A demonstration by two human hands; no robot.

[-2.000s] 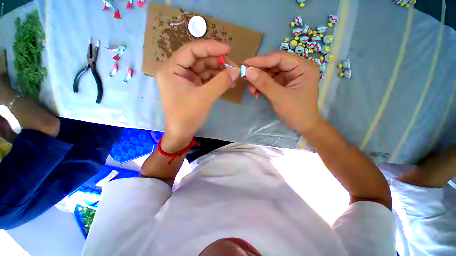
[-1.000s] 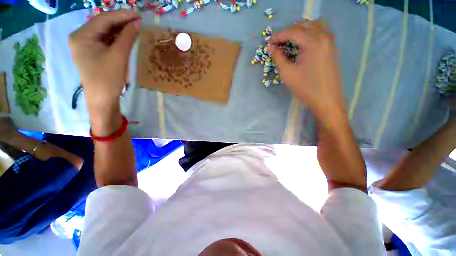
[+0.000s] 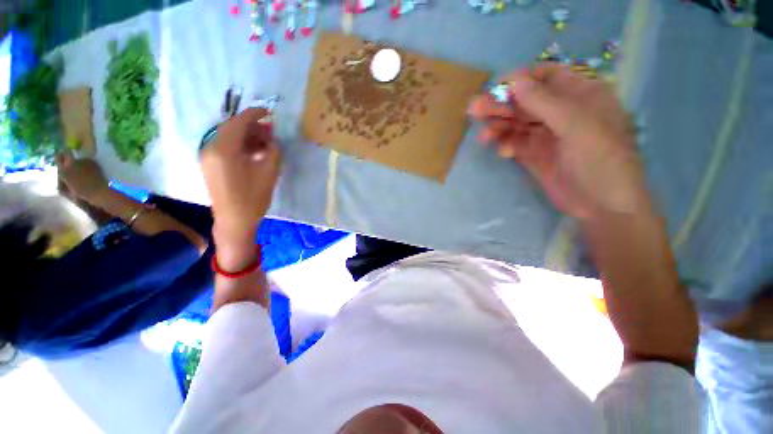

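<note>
My left hand [image 3: 241, 174] is low over the sheet beside the pliers [image 3: 230, 103] and partly covers them. A small pale part [image 3: 269, 103] shows at its fingertips; whether the fingers grip it or it lies on the sheet cannot be told. My right hand [image 3: 576, 140], slightly blurred, is right of the cardboard [image 3: 398, 157] and pinches a small white part [image 3: 500, 91]. The cardboard bears a white disc [image 3: 386, 64] and many brown specks [image 3: 364, 97]. White-and-yellow parts [image 3: 608, 55] lie behind my right hand, which partly hides them.
Red-tipped parts [image 3: 291, 32] lie beyond the cardboard's left side. A green heap [image 3: 130, 97] and a second brown piece [image 3: 76, 119] are at the left, by a neighbour's hand [image 3: 83, 176]. Another person's white sleeve [image 3: 733, 373] is at the lower right.
The hands were together over the cardboard, then moved apart. My left hand has come down from the far left to beside the pliers. My right hand has moved from the white-and-yellow parts towards the cardboard.
</note>
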